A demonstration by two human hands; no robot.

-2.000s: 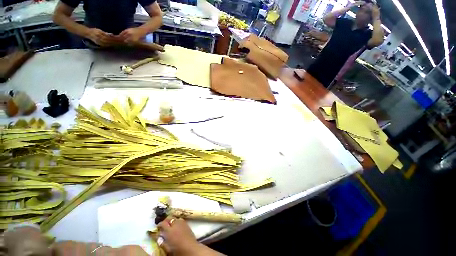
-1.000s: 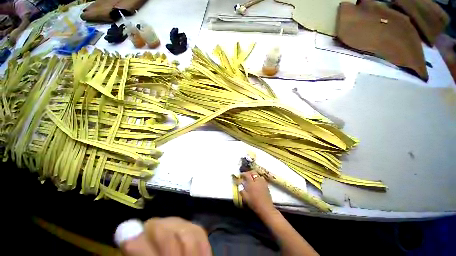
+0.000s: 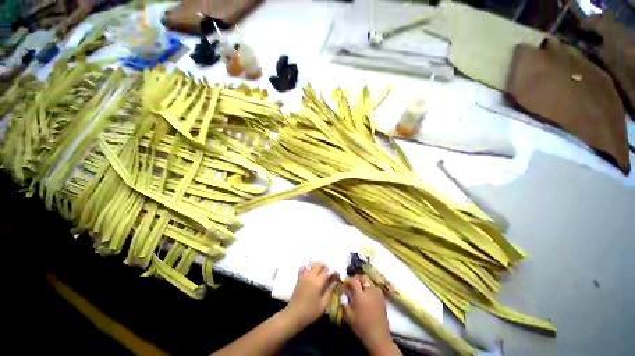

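A yellow strap lies between my hands at the near edge of the white board. My left hand grips it from the left, and my right hand grips it from the right, fingertips close together. The strap's end is mostly hidden by my fingers. A thick pale stick with a dark clotted head lies on the board just beyond and right of my right hand. The loose yellow strap pile lies beyond, its ends pointing right.
A crisscross stack of yellow straps covers the left side. A bottle with amber liquid stands beyond the pile. Black lumpy objects, more bottles and a blue tray are at far left. Brown leather and a grey sheet are at right.
My left hand has come from the lower left, off the table, to the strap beside my right hand. The view has turned left and down since the first frame.
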